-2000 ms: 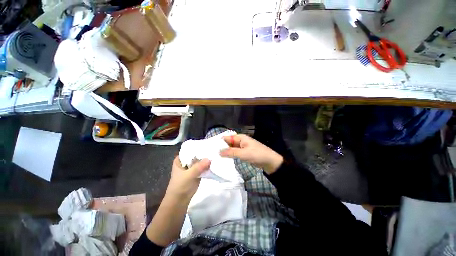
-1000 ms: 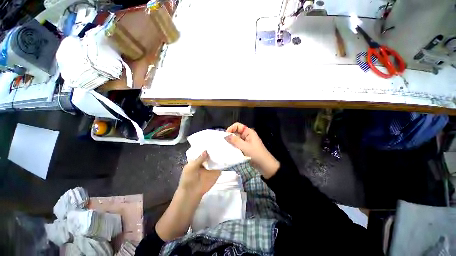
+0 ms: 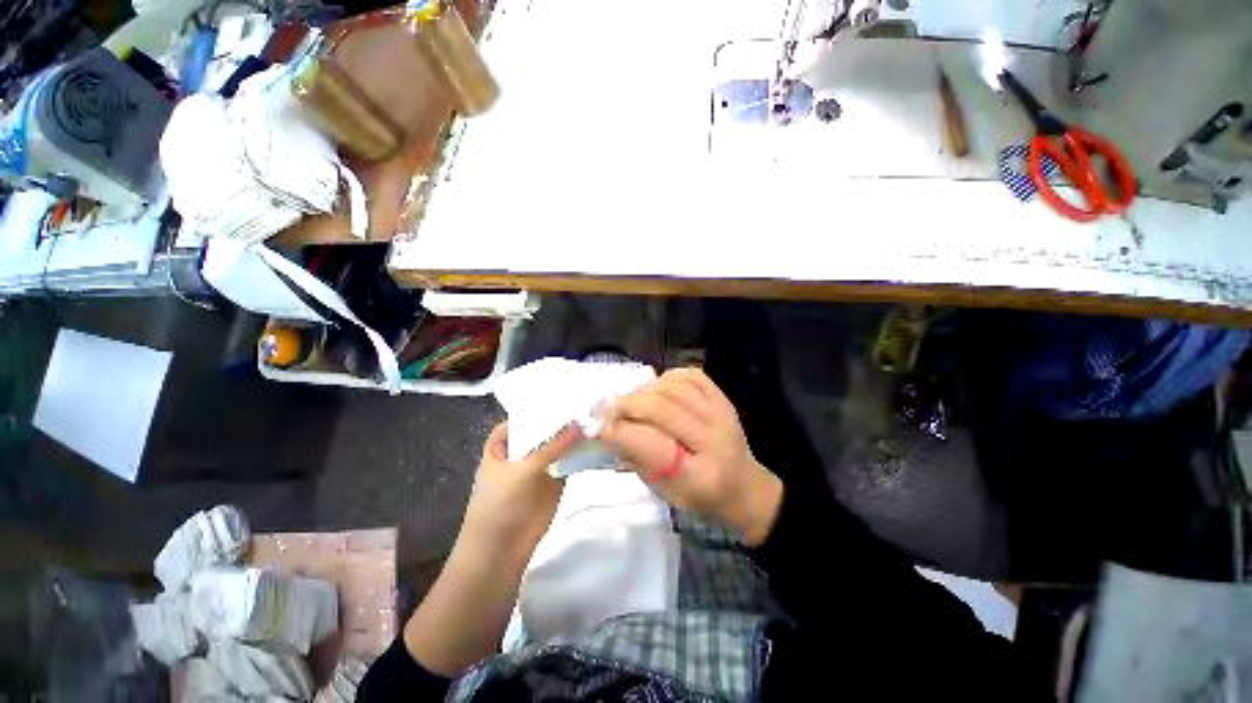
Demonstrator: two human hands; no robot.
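Note:
A small white fabric piece [image 3: 556,394] is held in both hands above the lap. My left hand [image 3: 525,481] grips its lower left side, with the thumb on top. My right hand [image 3: 687,446] pinches its right edge with bent fingers; a red band shows on one finger. The fingertips of both hands are close together at the piece's lower edge. A stack of white pieces [image 3: 597,563] lies on the lap below, on a checked cloth [image 3: 700,639]. The fingers hide part of the held piece.
The white table [image 3: 618,206] with its wooden edge is ahead, bearing red-handled shears [image 3: 1082,175], a pointed tool [image 3: 952,113] and a sewing machine's needle plate [image 3: 746,100]. A white-rimmed bin [image 3: 453,386] is under its left end. Bundled pieces [image 3: 261,604] lie lower left.
The held piece has turned and now hangs toward the left and top. My right hand has moved lower and closed in beside my left thumb, its knuckles turned up.

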